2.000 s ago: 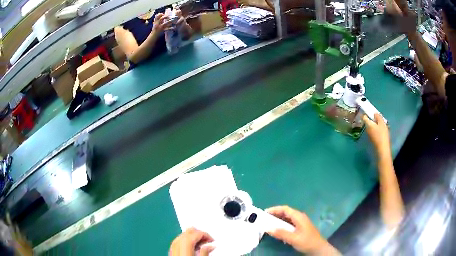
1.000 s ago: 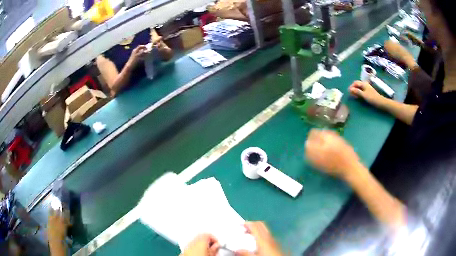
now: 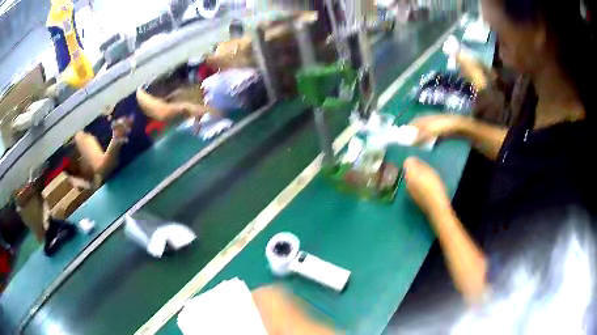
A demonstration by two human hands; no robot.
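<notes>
A white handheld magnifier (image 3: 283, 248) lies on the green bench, its dark ringed opening up and its flat handle pointing right. A stack of white sheets (image 3: 222, 311) lies at the bottom edge. My right hand (image 3: 285, 314) is blurred and cut off by the bottom edge, beside the stack; its fingers cannot be made out. My left hand is not in view. A white, folded-looking item (image 3: 160, 235) lies on the dark green belt, beyond the pale rail.
A green press (image 3: 327, 85) stands ahead on the bench. A coworker's hands (image 3: 429, 190) are beside it at right, one holding a white piece at the press. Another person (image 3: 124, 127) is across the belt. Cartons (image 3: 62, 193) stand at far left.
The view has shifted right. My left hand has left the picture. The white item now shows on the belt. The coworker's farther hand has moved to the press with a white piece.
</notes>
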